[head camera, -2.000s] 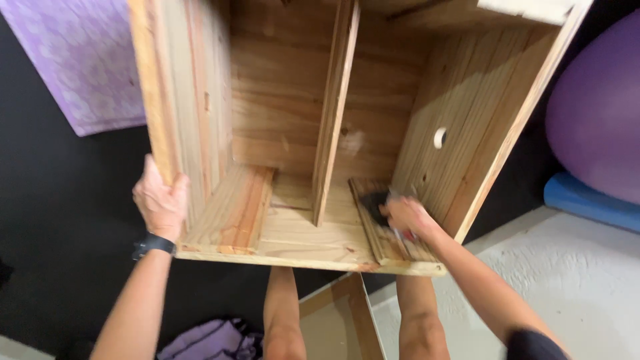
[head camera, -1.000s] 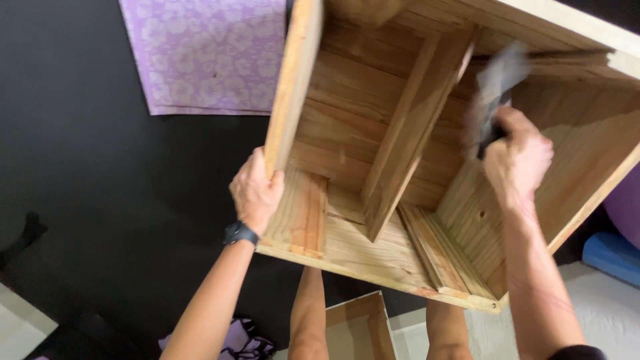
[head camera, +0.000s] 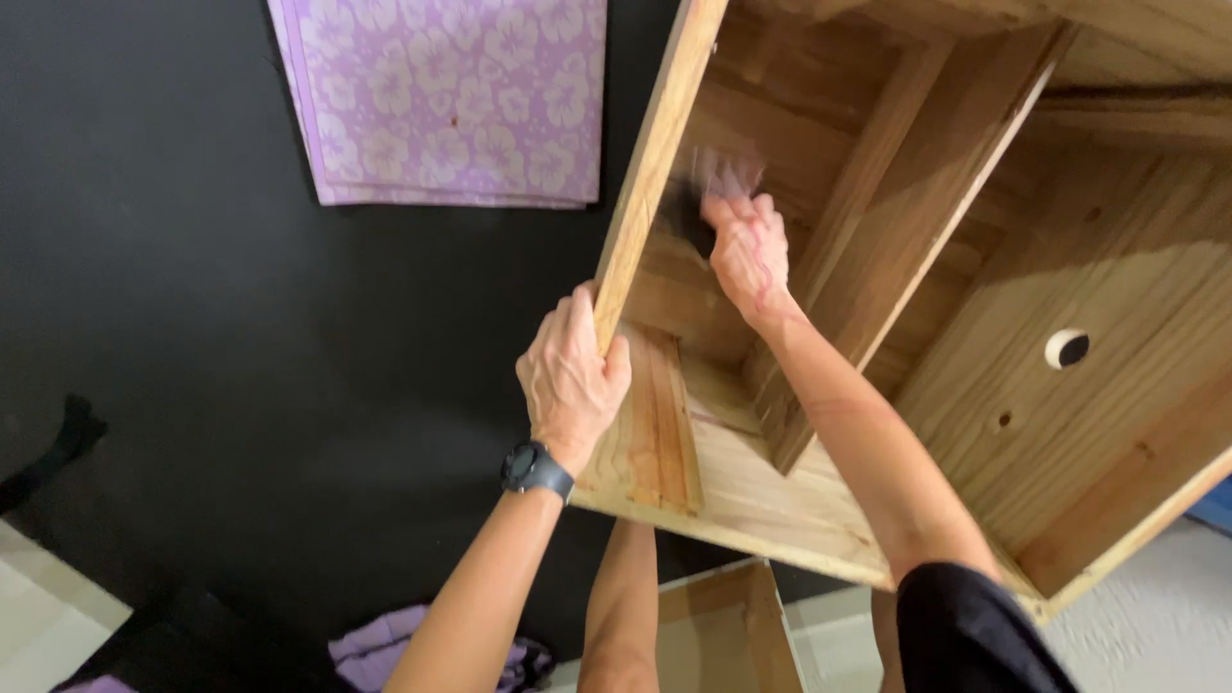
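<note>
A wooden cabinet (head camera: 996, 154) with an upright divider stands tilted before me, its open side facing me. My left hand (head camera: 573, 375), with a dark watch on the wrist, grips the cabinet's left side edge. Inside the left compartment, my right hand (head camera: 749, 245) holds a blurred dark object (head camera: 688, 207) near the inner left wall; its kind cannot be told, though something pale and translucent shows above the fingers. A board (head camera: 664, 423) lies along the lower inside of that compartment. The right side panel has a round hole.
A purple floral cloth-like sheet (head camera: 452, 96) lies on the black surface (head camera: 192, 289) at upper left. Below the cabinet are my legs and a smaller wooden box (head camera: 717, 626). Purple fabric (head camera: 380, 640) lies at the bottom. Something blue (head camera: 1215, 505) shows at the right edge.
My right hand has moved from the right compartment across the divider into the left one, still holding the blurred object. My left hand stays on the left side edge. The cabinet appears more tilted.
</note>
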